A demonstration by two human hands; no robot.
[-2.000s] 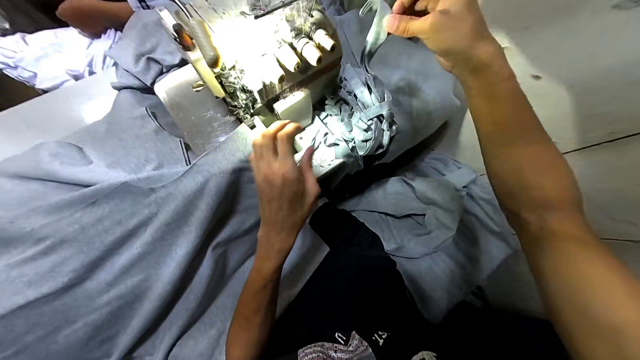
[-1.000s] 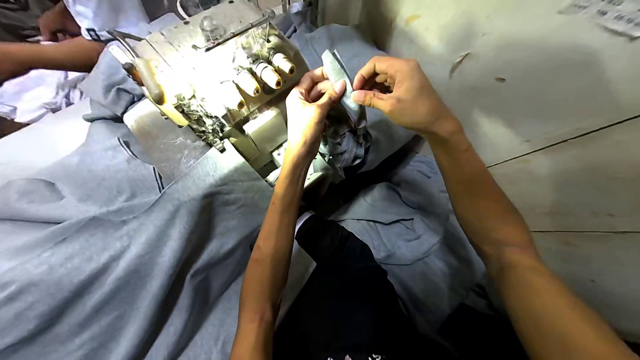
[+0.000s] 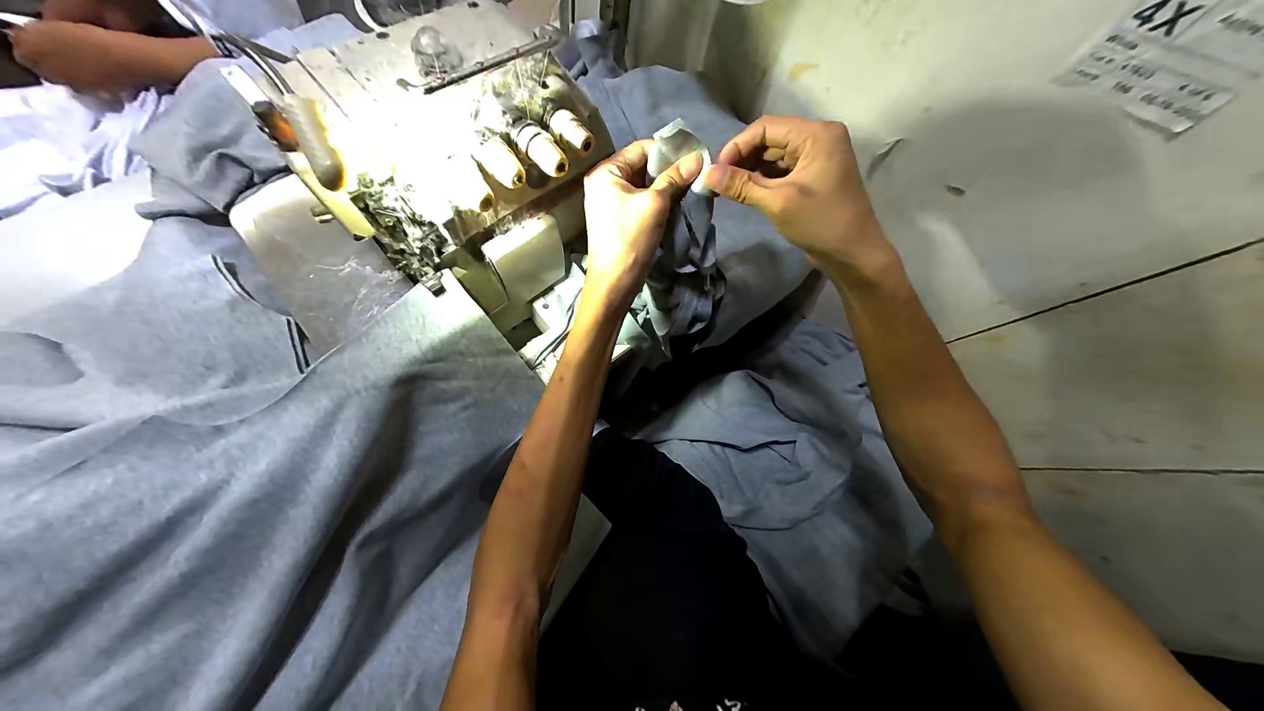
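Both of my hands pinch a small grey fabric strip (image 3: 675,146) in front of an overlock sewing machine (image 3: 395,109). My left hand (image 3: 637,202) grips it between thumb and fingers, close to the tension dials (image 3: 538,148). On its right, my right hand (image 3: 790,188) holds the strip's other edge with thumb and index finger. Below them hangs a bunch of grey fabric strips (image 3: 688,276), beside the machine's presser area, which my left wrist partly hides. Lint and thread scraps (image 3: 400,222) cling to the machine's front.
Large grey fabric (image 3: 247,494) spreads over the table at left, and more grey fabric (image 3: 780,434) lies below the machine at right. A pale panel (image 3: 1066,346) with a printed paper label (image 3: 1155,59) is at right. At top left are a co-worker's hand (image 3: 89,54) and white cloth.
My left hand has risen from the machine's front edge to the strip. My right hand, earlier holding a strip up alone, has come beside my left one. The view has shifted somewhat.
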